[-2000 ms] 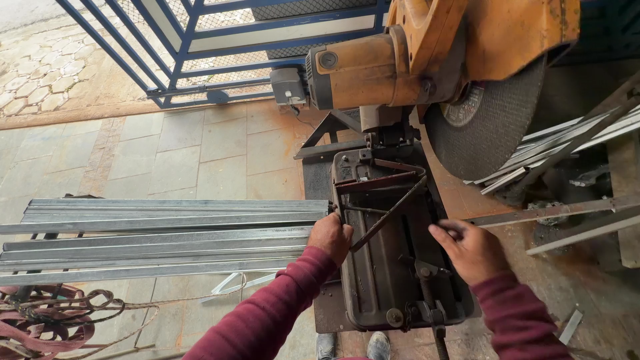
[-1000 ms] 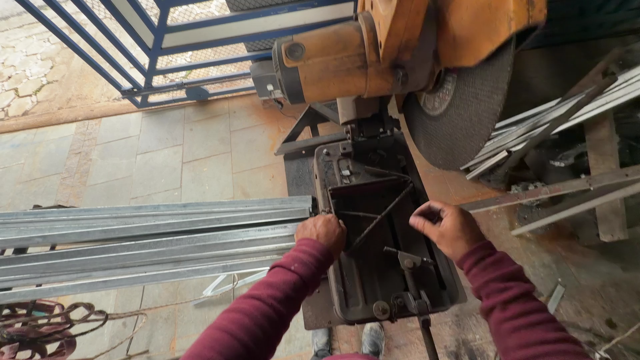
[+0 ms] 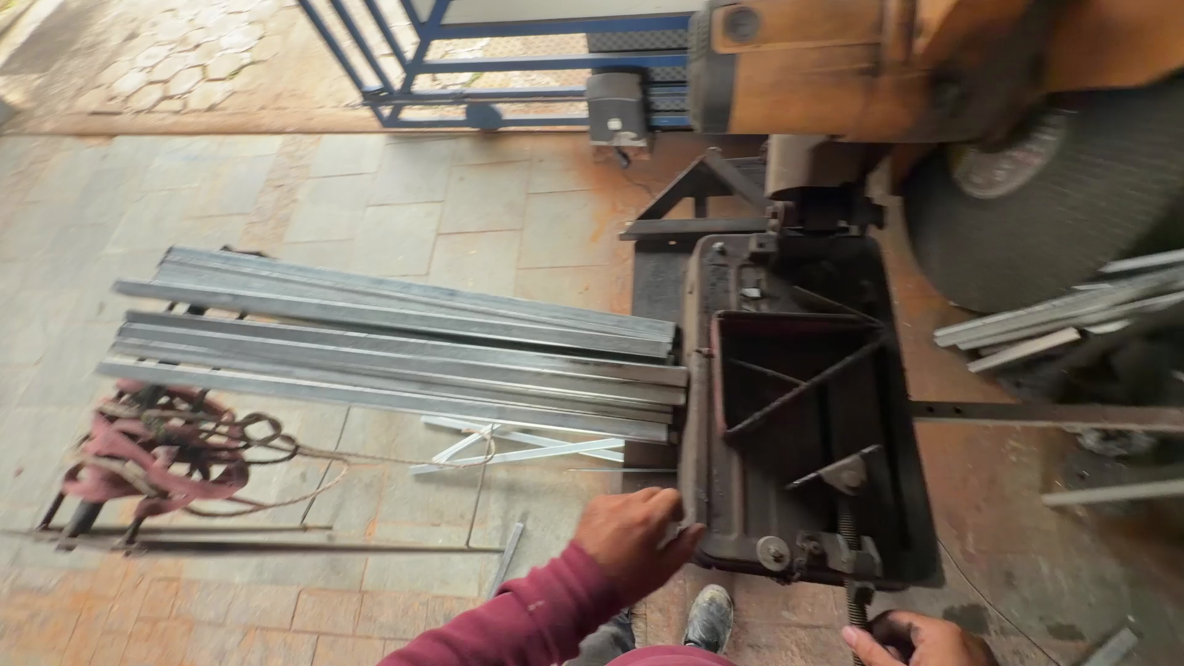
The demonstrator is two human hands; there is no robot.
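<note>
My left hand [image 3: 638, 541] rests at the near left edge of the dark metal base [image 3: 694, 416] of a chop saw, fingers curled; whether it grips anything I cannot tell. At the lower right my right hand [image 3: 911, 640] is on the near end of the vise's threaded screw [image 3: 853, 536], partly cut off by the frame. A triangular metal fence [image 3: 795, 319] stands on the base, apart from the small vise jaw [image 3: 844, 472]. The orange saw head [image 3: 823, 74] is raised, its abrasive disc [image 3: 1036, 222] above the right side. Several galvanized steel profiles [image 3: 416, 342] end at the base's left edge.
Red straps and rope [image 3: 157, 453] hang over a stand at the left. A blue metal gate [image 3: 546, 65] is at the back. More metal profiles [image 3: 1064, 305] and a flat bar [image 3: 1036, 413] lie on the right. Offcuts [image 3: 504, 555] are on the tiled floor.
My left hand has left the ends of the steel profiles and moved nearer to me. My right hand has moved from beside the fence down to the vise screw. The view has shifted left.
</note>
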